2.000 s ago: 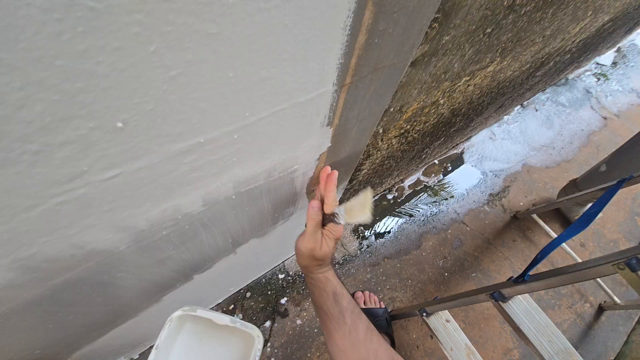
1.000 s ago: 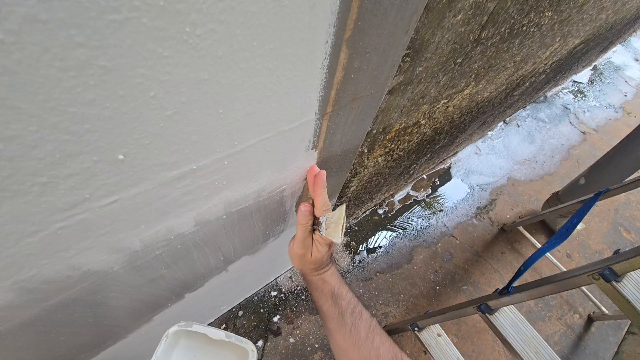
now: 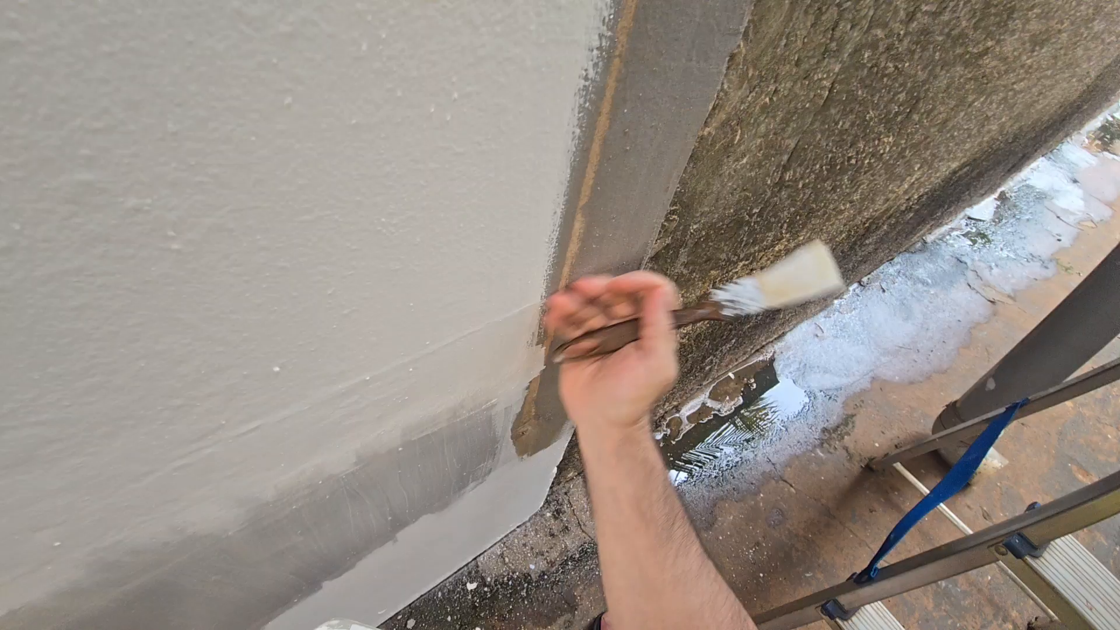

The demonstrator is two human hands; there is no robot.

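Note:
My right hand (image 3: 617,341), slightly blurred, has its palm turned up and its fingers curled around the brown handle of a paintbrush (image 3: 796,278). The brush's pale head points right, away from the painted wall (image 3: 289,219), over the rough, dark wall face. Beside the hand runs a bare grey strip (image 3: 634,149) with a brownish line along the corner. Below the pale wall area lies a darker streaked band (image 3: 367,494), with a light grey band under it. Only the rim of a white container (image 3: 346,625) shows at the bottom edge. My left hand is out of view.
A metal ladder (image 3: 954,560) with a blue strap (image 3: 949,490) stands at the lower right, near a dark round post (image 3: 1041,350). A puddle (image 3: 735,429) and whitish foam (image 3: 910,324) lie along the foot of the rough wall.
My right hand has turned from back to palm, and the brush head has swung out from close beside the corner toward the right. The white container has mostly left the view.

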